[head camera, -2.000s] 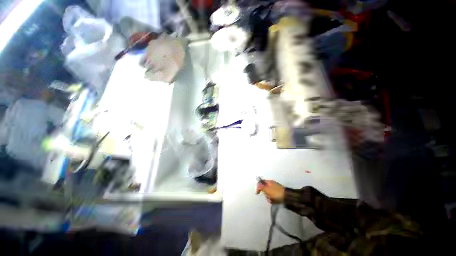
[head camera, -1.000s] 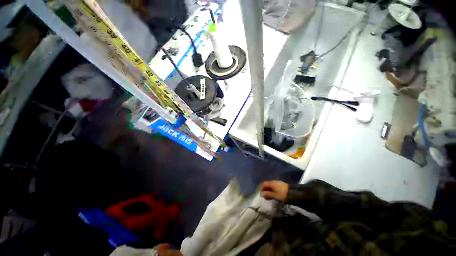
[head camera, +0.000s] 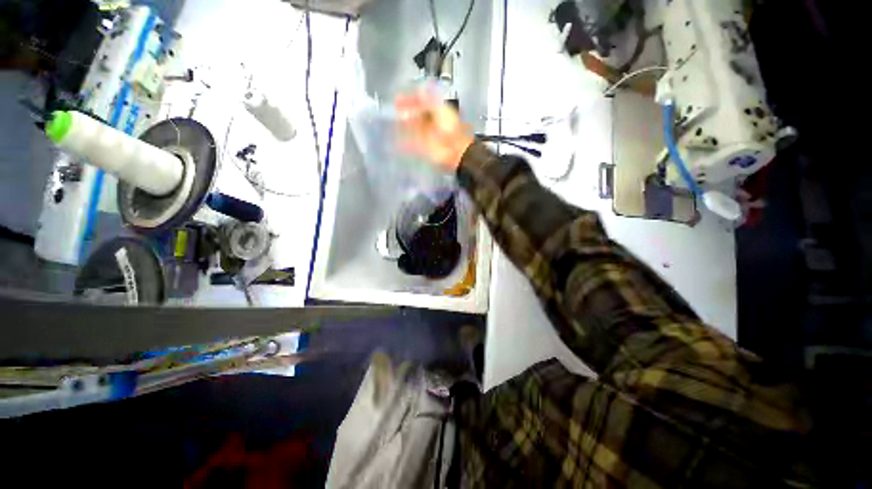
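Note:
My right hand (head camera: 432, 126), blurred, reaches over the white trough (head camera: 343, 244) beside the machine. A blurred, see-through bluish plastic piece (head camera: 382, 143) is at its fingers; whether they grip it cannot be told. Dark items (head camera: 435, 244) and a clear ring-like edge lie at the near end of the trough. A cream garment (head camera: 382, 435) hangs at the bottom edge, below the trough, partly cut off. My left hand is not in view.
A sewing machine head (head camera: 712, 86) stands right, with a tan plate (head camera: 639, 153) beside it. Black-handled tools (head camera: 521, 143) lie at the trough's right rim. A thread cone (head camera: 143, 160) stands left. A grey bar (head camera: 191, 327) crosses the lower left.
My right hand has moved from the garment up and forward over the trough. My left hand has gone out of view. The clear plastic has shifted towards the trough's far end. The view has turned.

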